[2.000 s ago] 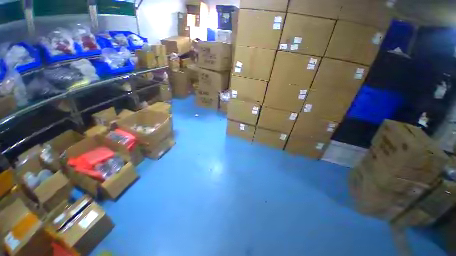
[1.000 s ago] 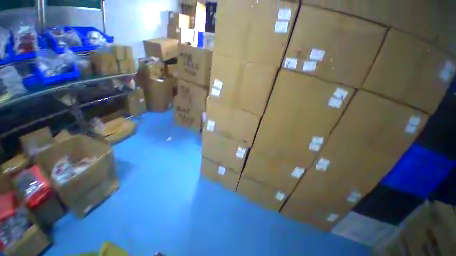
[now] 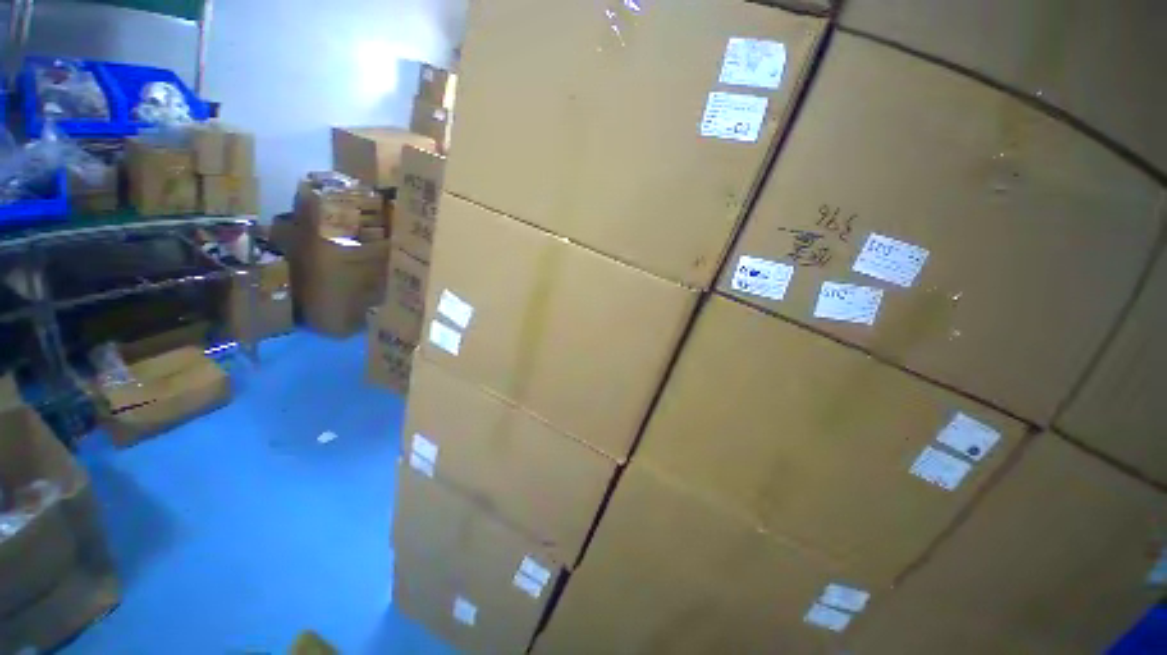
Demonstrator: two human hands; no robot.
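Note:
Tall stacked columns of plain brown cartons (image 3: 563, 326) fill the middle and right of the view, close in front of me. White shipping labels (image 3: 849, 303) sit mostly in pairs near the carton edges. One carton (image 3: 973, 192) bears dark handwritten marks beside three labels, and one label (image 3: 969, 435) lower right has a dark round mark. A small mustard-yellow patch (image 3: 311, 644) shows at the bottom edge; I cannot tell which part of my clothing it is. Neither of my hands is in view.
Wire shelving (image 3: 122, 230) with blue bins (image 3: 160, 102) stands at the left. Open cartons (image 3: 166, 390) lie on the blue floor (image 3: 288, 473) below it. Printed cartons (image 3: 407, 275) stand behind the plain stack. A blue item (image 3: 1142, 632) shows at the lower right corner.
The carton stacks have grown larger and nearer as my view moved toward them. The black stacked containers and the cartons at the far right have left the view.

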